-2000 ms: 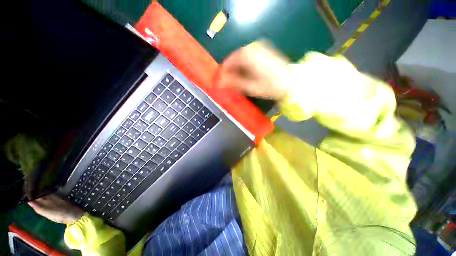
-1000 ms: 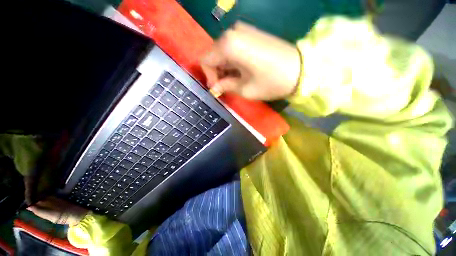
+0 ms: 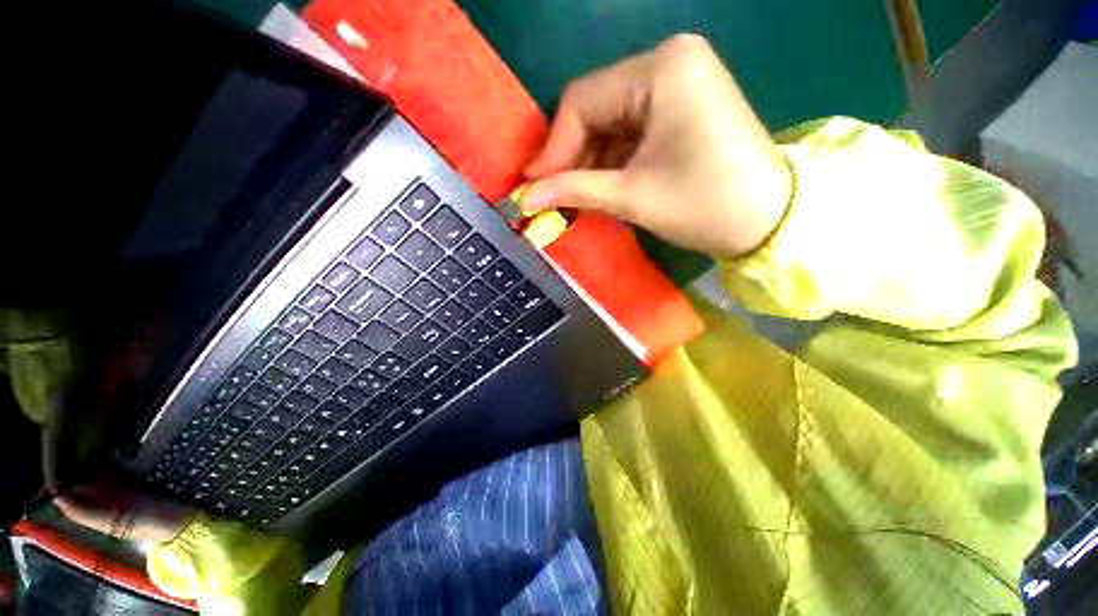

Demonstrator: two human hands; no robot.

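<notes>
An open laptop point(image 3: 361, 331) lies tilted on a red-orange pad point(image 3: 452, 102), its screen point(image 3: 181, 157) dark. My right hand point(image 3: 674, 150) pinches a small USB drive point(image 3: 513, 207) with a silver end and some yellow, at the laptop's right side edge; whether its tip is in a port is hidden. A second yellow drive point(image 3: 547, 229) sticks out of the same edge just beside it, nearer me. My left hand point(image 3: 120, 515) is blurred and partly hidden at the laptop's opposite side edge; its fingers cannot be made out.
The green bench mat point(image 3: 795, 60) extends beyond the pad. Another device point(image 3: 90, 584) with a red-orange edge lies at the lower left. A brown strip point(image 3: 909, 42) shows at the upper right. A white surface point(image 3: 1048, 132) is at the far right.
The yellow drive that lay on the mat is gone from there. A yellow drive now sticks out of the laptop's side edge, and my right hand holds another beside it.
</notes>
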